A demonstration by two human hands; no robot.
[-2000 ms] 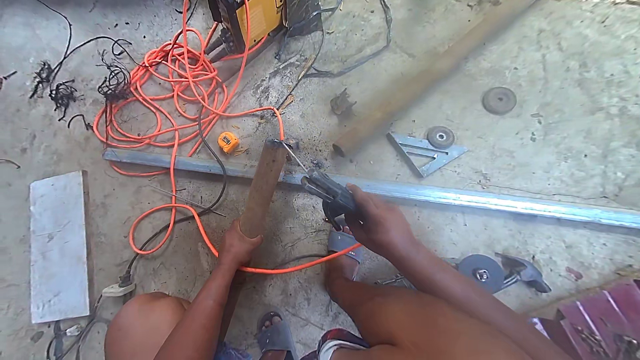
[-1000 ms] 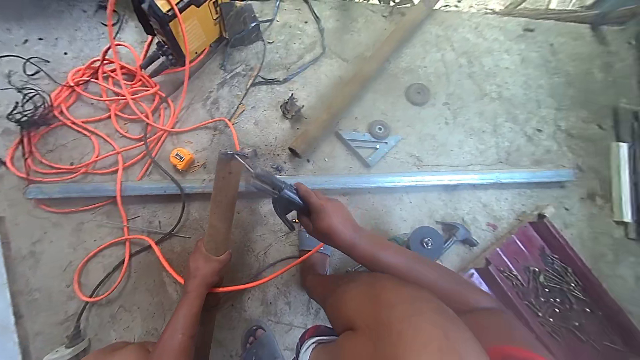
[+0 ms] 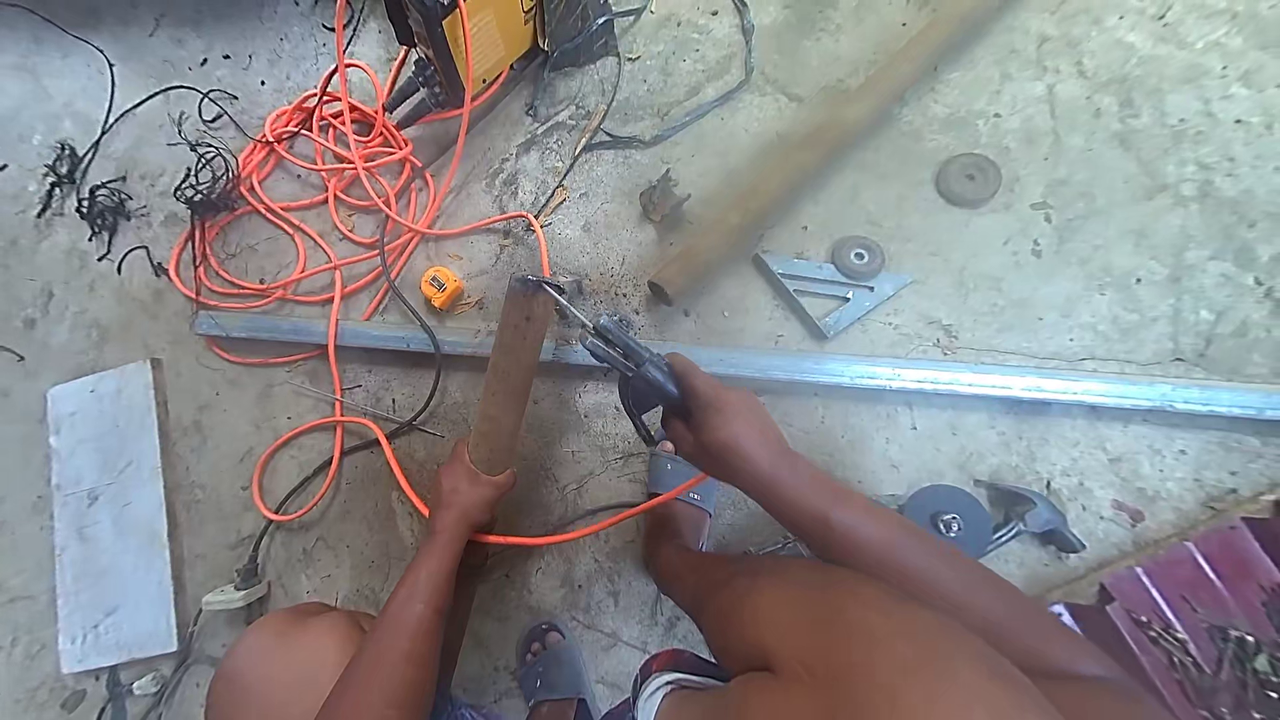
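My left hand [image 3: 475, 490] is closed around a brown, rust-coloured metal tube [image 3: 515, 375], which points up and away between my legs. In my right hand [image 3: 715, 420] is the dark handle of a welding electrode holder [image 3: 640, 368]. A thin electrode [image 3: 568, 305] runs from its jaws to the tube's far, darkened end, where its tip is at or very near the edge; contact cannot be told. The orange welding cable [image 3: 600, 530] passes under my left forearm toward my right hand. Beyond the tube's end stands a yellow and black welding machine [image 3: 480, 45].
A long galvanized metal bar [image 3: 850, 372] lies across the floor behind the tube. Around it are a yellow tape measure [image 3: 441, 288], a speed square [image 3: 835, 295], a rusty pipe [image 3: 790, 165], grinding discs [image 3: 968, 180], a claw hammer [image 3: 1040, 515], a white board [image 3: 112, 515] and purple sheet metal [image 3: 1190, 590] holding scraps.
The view has shifted and turned back again. Both hands keep their hold, and the electrode stays by the tube's far end.
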